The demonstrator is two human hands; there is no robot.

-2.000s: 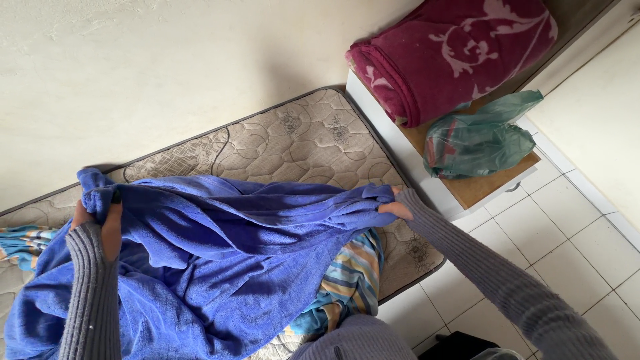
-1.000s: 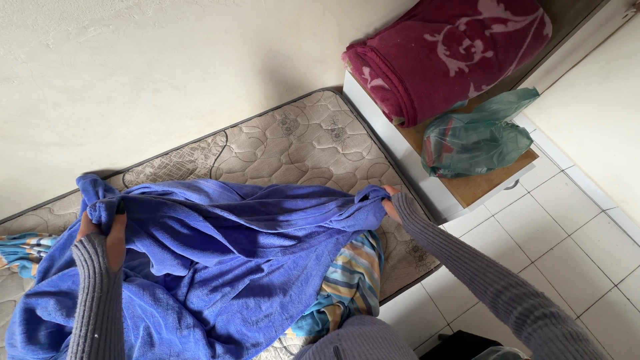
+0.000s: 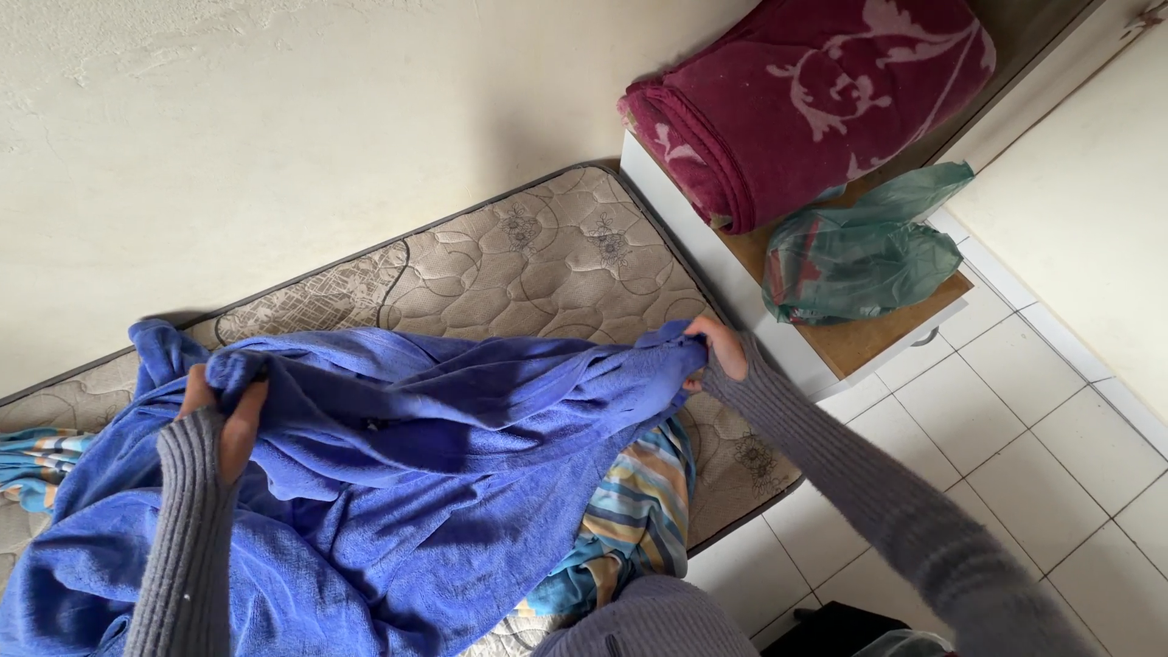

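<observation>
A blue plush blanket (image 3: 438, 438) lies bunched over a beige quilted mattress (image 3: 547, 246). My left hand (image 3: 228, 415) grips a gathered part of its upper edge at the left, and a loose fold of the blanket rises just beyond the fingers. My right hand (image 3: 718, 351) is closed on the blanket's right corner, over the mattress near its far right side. Between both hands the top edge hangs in long folds. From under the blanket a striped cloth (image 3: 648, 493) in blue, orange and white shows at the lower right, and similar striped fabric (image 3: 41, 456) at the far left.
A wooden-topped white cabinet (image 3: 844, 351) stands against the mattress's right end. On it lie a folded maroon blanket (image 3: 821, 100) and a green plastic bag (image 3: 862, 260). A pale wall (image 3: 319, 137) runs along the far side. White floor tiles (image 3: 976, 392) and a black object (image 3: 835, 630) are at right.
My left hand has shifted right along the blanket's upper edge, and a fold now stands to its left. My right hand still holds the right corner.
</observation>
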